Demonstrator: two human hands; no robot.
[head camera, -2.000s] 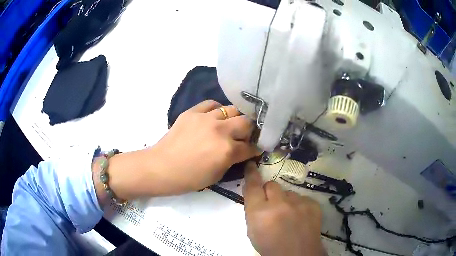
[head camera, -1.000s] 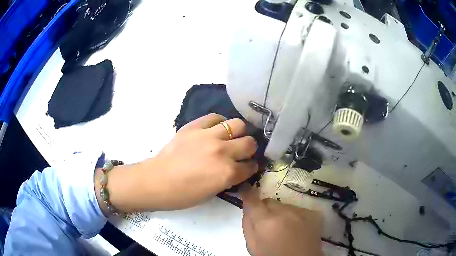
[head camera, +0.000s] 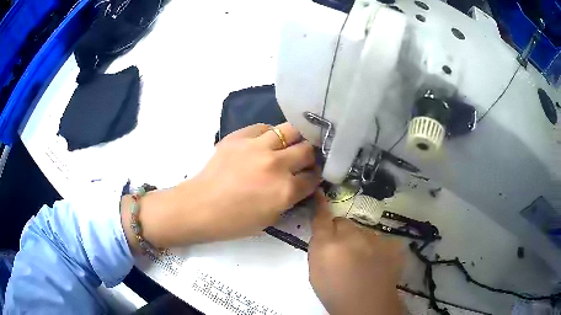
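A black fabric workpiece (head camera: 249, 112) lies flat left of the sewing machine head (head camera: 363, 92), its rounded corner showing beyond my left hand. My left hand (head camera: 252, 178) presses on it, fingers bent close to the presser foot (head camera: 368, 169). My right hand (head camera: 354, 258) is at the near side, its index finger extended to the cloth beside the needle area, fingertips close to my left fingers. A narrow black strip (head camera: 286, 238) sticks out below my hands. The cloth edge at the needle is hidden by my fingers.
A black fabric panel (head camera: 101, 111) lies at the left, below a shiny black bundle (head camera: 117, 34). A ribbed cream knob (head camera: 365, 209), black snips (head camera: 409, 224) and a knotted black cord (head camera: 458, 264) are on the bed at right. Blue bins stand at the edges.
The workpiece has shifted and turned slightly, now showing a straighter top edge and rounded corner. Both hands stay at the needle area; my right hand has moved slightly right since a second ago.
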